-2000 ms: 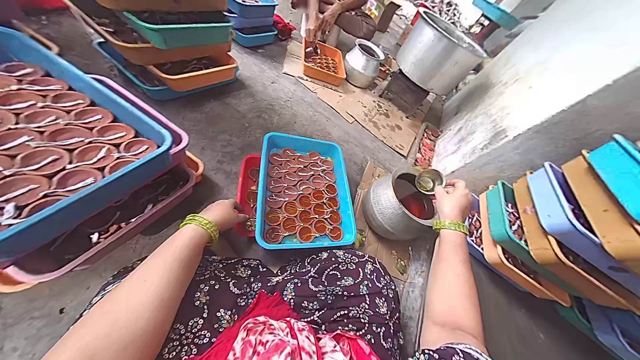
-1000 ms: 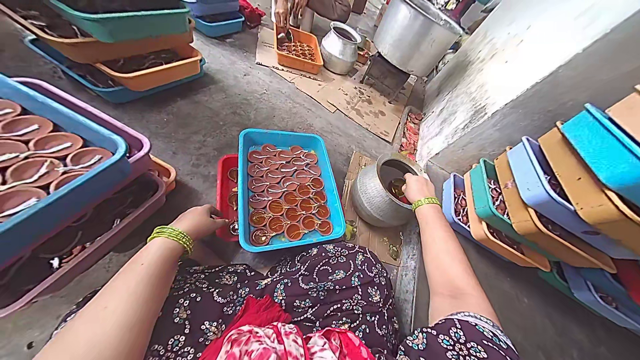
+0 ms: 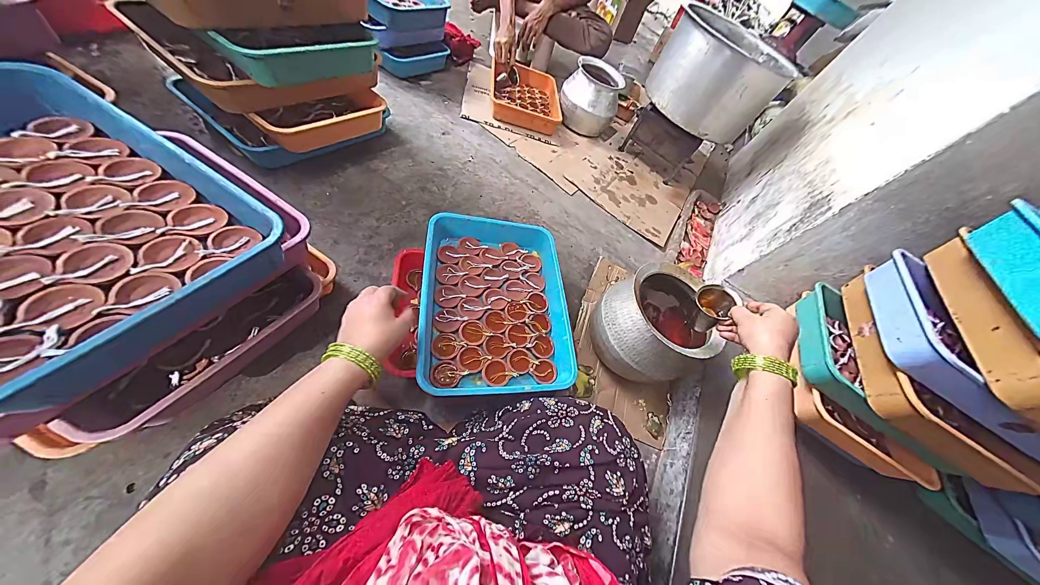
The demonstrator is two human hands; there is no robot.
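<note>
A blue plastic tray (image 3: 565,325) in front of my lap holds rows of small clay lamps (image 3: 496,372) with white wicks; the nearer rows look filled with amber liquid. My right hand (image 3: 761,327) grips a small metal cup (image 3: 715,304) containing reddish-brown liquid, over the rim of a hammered metal pot (image 3: 630,341) that holds similar liquid. My left hand (image 3: 375,323), fingers bent, is at the edge of a red tray (image 3: 404,268), which lies partly under or beside the blue one; whether it grips that edge is unclear.
Stacked trays of clay lamps (image 3: 97,264) stand at the left, with another stack (image 3: 284,65) behind. More stacked trays (image 3: 869,366) lean at the right by a wall (image 3: 877,122). Ahead, a person's hands (image 3: 520,36) work over an orange tray (image 3: 528,122), near a metal pot (image 3: 591,97) and large vessel (image 3: 711,73).
One second ago my right hand was dipped at the pot's mouth; now it is raised at the right rim with the cup of liquid showing. My left hand remains by the red tray.
</note>
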